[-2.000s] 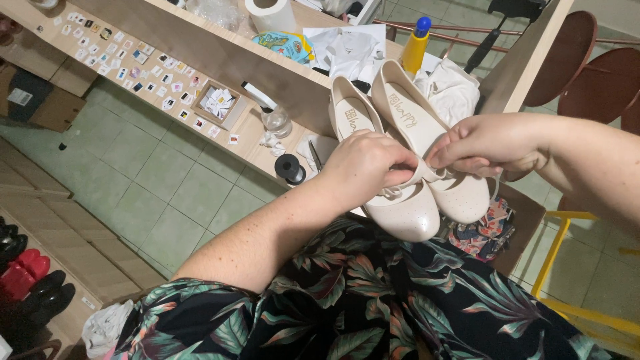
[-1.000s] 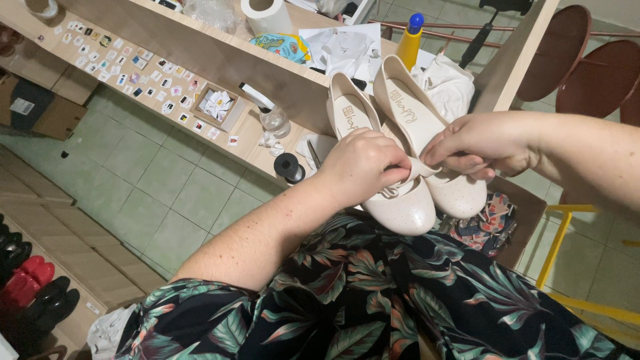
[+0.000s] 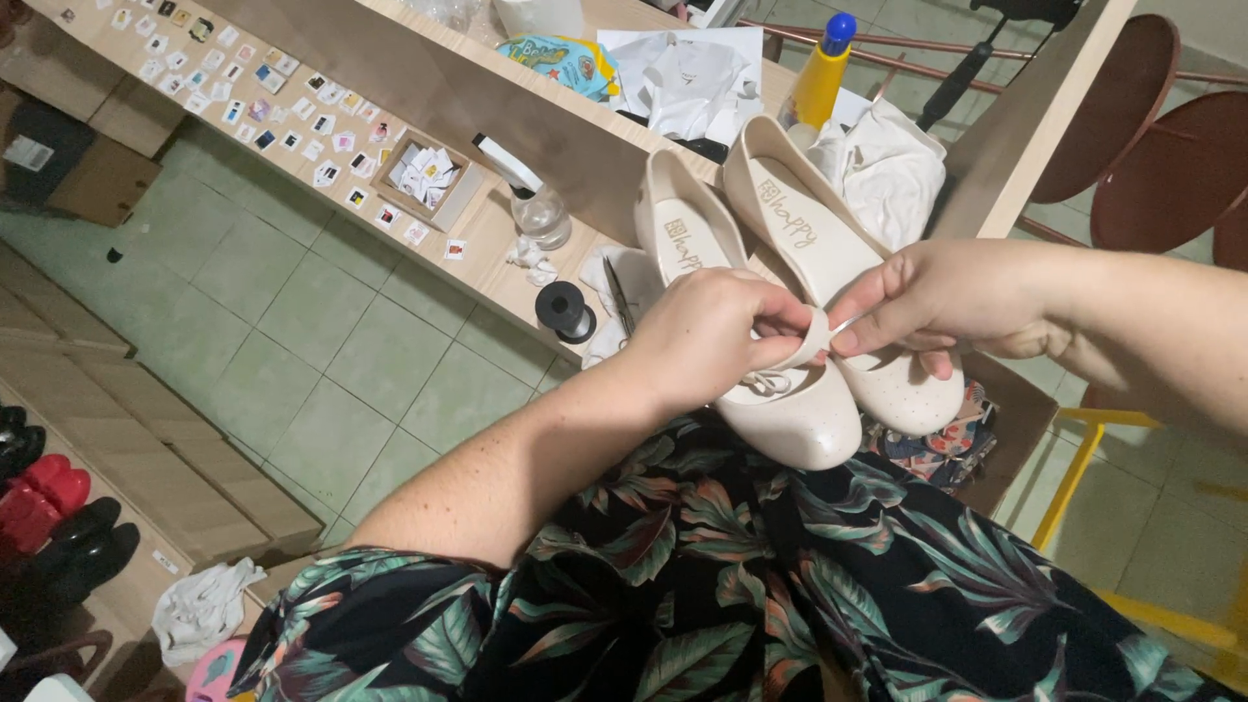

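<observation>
Two cream ballet-style shoes lie side by side, toes toward me: the left shoe (image 3: 799,424) with a small bow, and the right shoe (image 3: 902,395), partly behind my fingers. My left hand (image 3: 721,336) pinches the strap (image 3: 807,341) of the left shoe between thumb and fingers. From the other side, my right hand (image 3: 907,307) holds a thin, pale strand (image 3: 848,322) between thumb and index finger, close against that strap. What the strand is I cannot tell. The bow of the right shoe is hidden under my right hand.
On the wooden shelf (image 3: 507,278) stand a black spool (image 3: 565,312), scissors (image 3: 617,292), a spray bottle (image 3: 539,216) and a small box of labels (image 3: 426,180). Behind the shoes are a yellow bottle (image 3: 822,78) and a white cloth (image 3: 882,175). A yellow metal frame (image 3: 1072,478) is at right.
The strap of the left shoe now stands raised between my fingertips. Both hands have stayed close together over the shoes.
</observation>
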